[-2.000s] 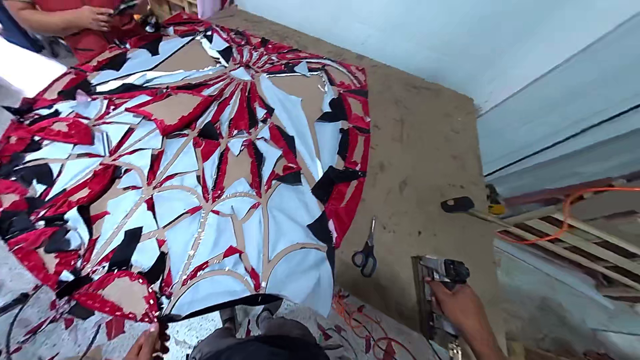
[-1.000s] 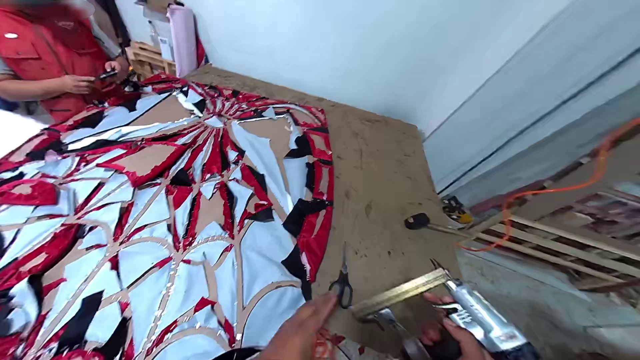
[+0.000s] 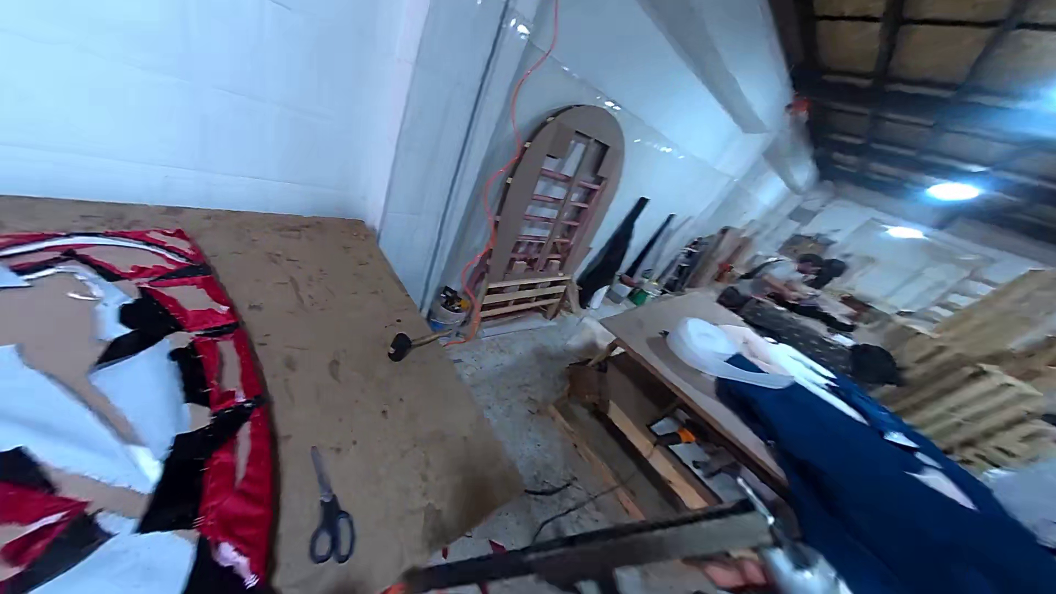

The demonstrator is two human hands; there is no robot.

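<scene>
At the bottom edge, my right hand (image 3: 730, 571) is closed on a staple gun (image 3: 800, 568), blurred, whose long magazine bar (image 3: 594, 544) reaches left across the view. Of my left hand only what looks like a fingertip (image 3: 396, 588) shows, beside the bar's left end; its grip is hidden. Black-handled scissors (image 3: 332, 524) lie on the brown worktable (image 3: 363, 396), points away from me. To their left is a panel covered with red fabric (image 3: 239, 495), white pieces (image 3: 107, 565) and black pieces. A black-headed mallet (image 3: 400, 346) lies at the table's right edge.
A second table (image 3: 660, 330) on the right holds dark blue fabric (image 3: 833, 470) and a white roll (image 3: 697, 342). An arched wooden frame (image 3: 520, 214) leans by the wall near an orange hose (image 3: 513, 107). A person (image 3: 780, 280) is farther back.
The view has swung right and up, bringing in the second table and arched frame. My left hand, near the scissors one second ago, is now mostly out of view. The staple gun remains in my right hand.
</scene>
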